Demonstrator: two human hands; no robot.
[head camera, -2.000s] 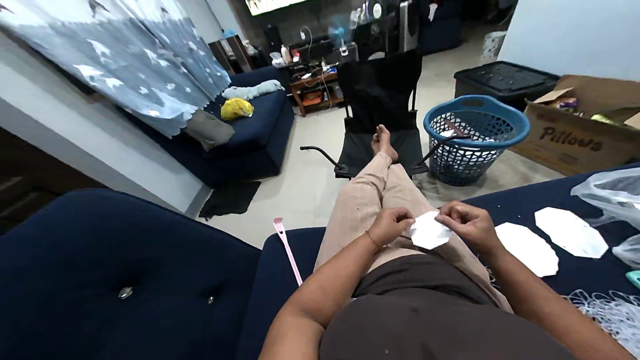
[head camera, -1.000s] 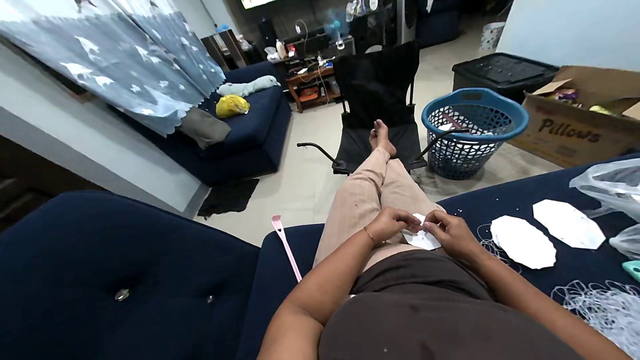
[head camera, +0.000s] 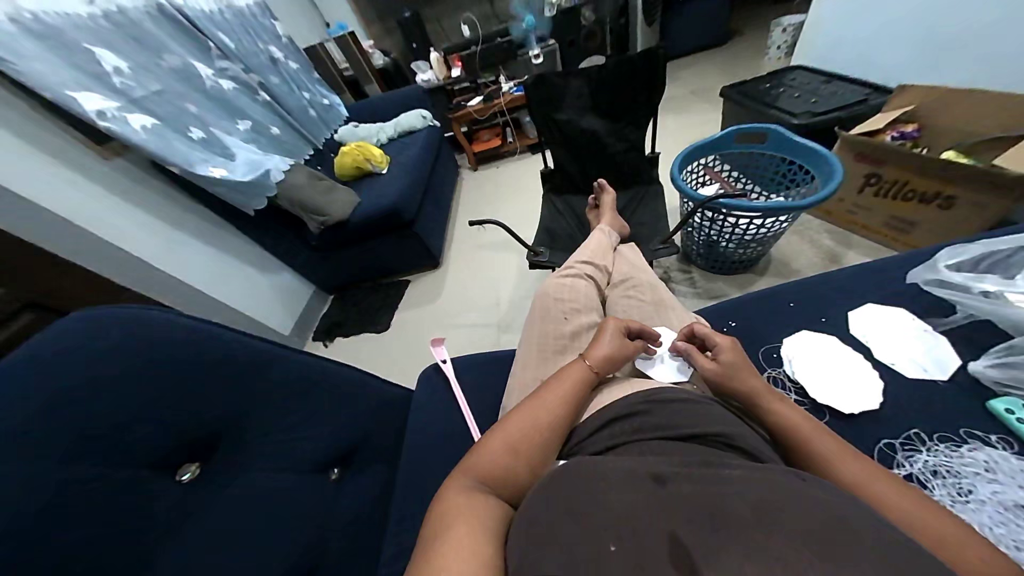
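A small white many-sided piece (head camera: 666, 366), paper-like, lies over my lap between both hands. My left hand (head camera: 620, 346), with a thin bracelet at the wrist, pinches its left edge. The fingers of my right hand (head camera: 714, 356) grip its upper right part. Two larger white many-sided pieces, one nearer (head camera: 832, 372) and one farther (head camera: 904, 341), lie on the dark blue sofa seat to the right. Beside the nearer one is a loose tangle of thin white string (head camera: 788, 384); a bigger heap of white string (head camera: 964, 480) lies at the lower right.
A pink long-handled stick (head camera: 456, 386) leans at the sofa edge on my left. My feet rest on a black folding chair (head camera: 600, 208). Right of it stand a blue plastic laundry basket (head camera: 736, 232) and a cardboard box (head camera: 896, 192). Clear plastic bags (head camera: 972, 280) and a green object (head camera: 1008, 414) lie far right.
Both hands remain at the small white piece over my lap. The fingers have shifted on it, and more of its face shows between them than one second ago.
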